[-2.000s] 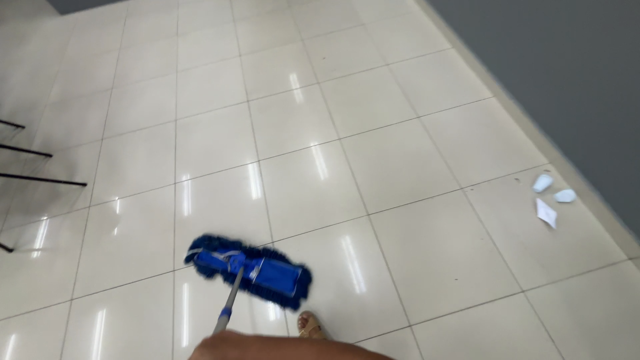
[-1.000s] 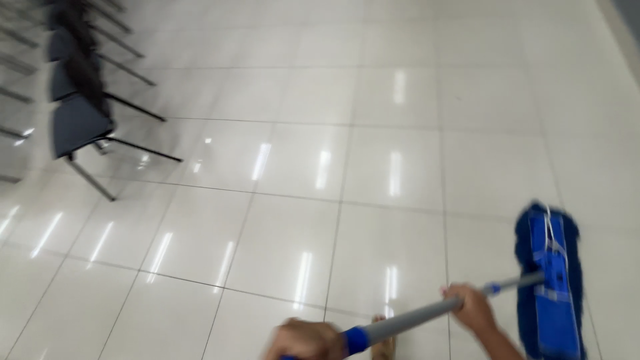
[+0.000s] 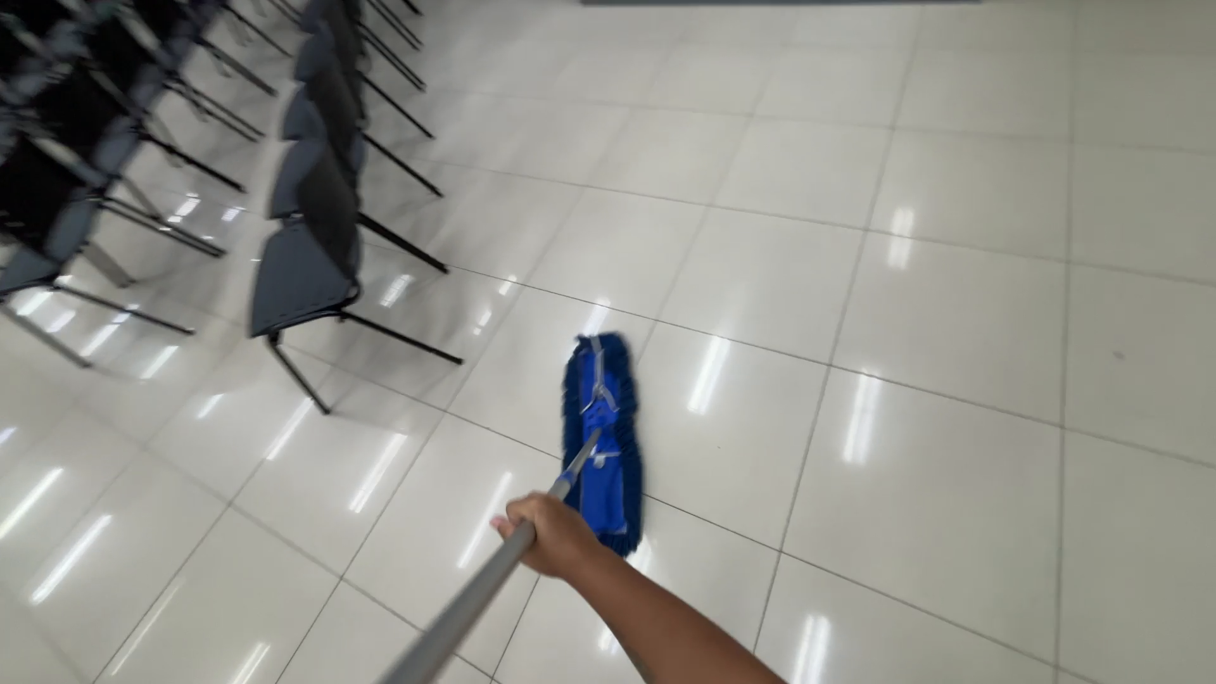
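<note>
My right hand (image 3: 554, 537) is closed around the grey handle (image 3: 465, 608) of a flat dust mop, partway along the pole. The blue mop head (image 3: 604, 475), edged with dark blue fringe, lies on the floor just past that hand, its long side running away from me. A blue collar joins the pole to its thinner lower part. The pole's near end leaves the view at the bottom. My left hand is outside the view.
Rows of dark grey chairs with black metal legs stand at the left; the nearest chair (image 3: 304, 275) has its legs reaching toward the mop head. Glossy pale floor tiles (image 3: 940, 456) reflect ceiling lights. A grey edge (image 3: 779, 3) crosses the far top.
From the right side of the view, the mop head has come to the middle, near the chairs. The other hand, on the handle a second ago, has left the view. The view has turned toward the chairs.
</note>
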